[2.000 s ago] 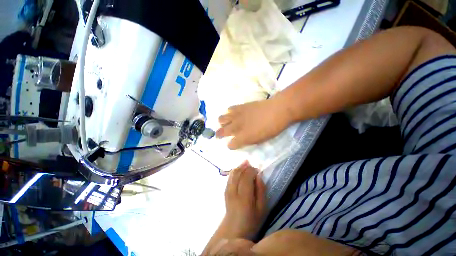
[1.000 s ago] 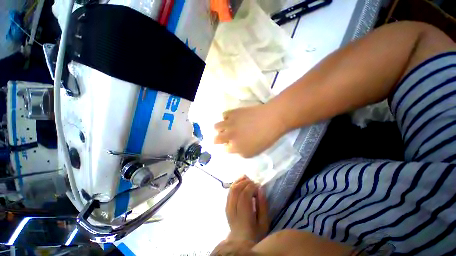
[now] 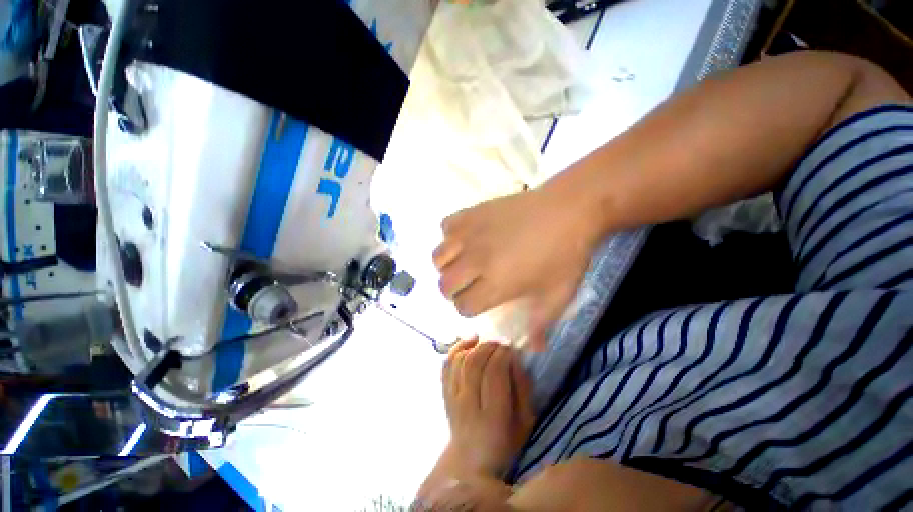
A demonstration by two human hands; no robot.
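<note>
A thin pale fabric piece [image 3: 509, 318] lies between my hands, washed out by the lamp and largely hidden. My right hand [image 3: 516, 255] is over it, fingers curled beside the needle area, thumb blurred toward the table's front edge. My left hand [image 3: 488, 395] has its fingers together at the fabric's near corner, by a small dark catch [image 3: 443, 346]. The white and blue sewing machine head [image 3: 190, 190] stands beyond my hands. Its small grey knob [image 3: 402, 283] is just off my right fingertips. The presser foot and needle are not discernible.
A crumpled cream fabric pile [image 3: 481, 100] lies beyond my right wrist. A black slim tool [image 3: 576, 8] is cut off at the top edge. A curved metal arm [image 3: 200, 420] stands in front of the machine. The ruler-marked table edge [image 3: 716, 50] runs beside my striped clothing.
My right hand has turned slightly, and its thumb has come out toward the table's front edge, covering more of the fabric. My left hand has moved slightly. The camera view has shifted.
</note>
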